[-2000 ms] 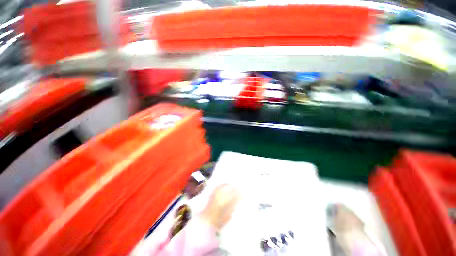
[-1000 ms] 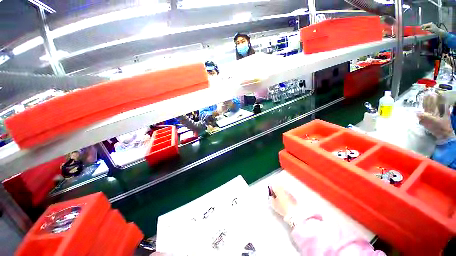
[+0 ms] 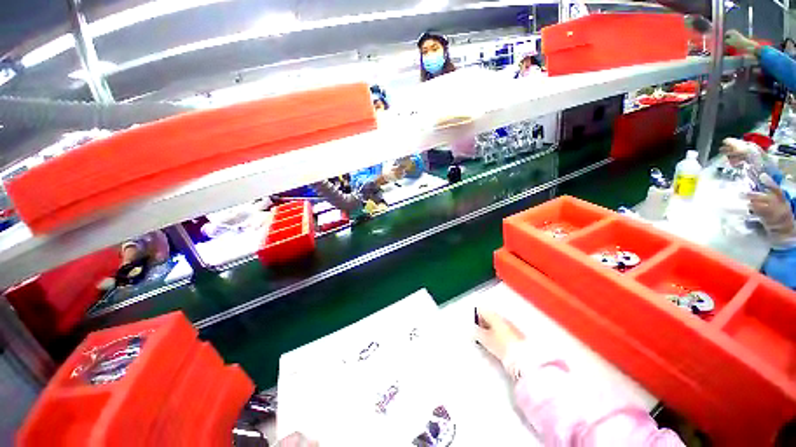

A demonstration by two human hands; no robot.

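The white work sheet (image 3: 336, 384) lies in front of me with small dark-and-silver metal parts (image 3: 387, 397) on it. A round silver part (image 3: 435, 428) lies near its bottom edge. My right hand (image 3: 499, 336) is at the right of the sheet, with a small dark thing at its fingertips; what it is and whether it is gripped cannot be told. My left hand (image 3: 297, 439) is cut off by the bottom edge, at the sheet's lower left; its fingers are hidden.
Orange-red foam trays stand at right (image 3: 602, 229), with round silver parts in pockets, and at left (image 3: 157, 349), with a shiny bagged part. A green conveyor (image 3: 349, 266) runs behind, under a shelf (image 3: 489, 109). Other people work across it and at right, near a yellow-labelled bottle (image 3: 686, 179).
The view swung right from the first frame, then shifted only slightly. The round silver part now shows more fully near the bottom, and a little more of my left hand shows.
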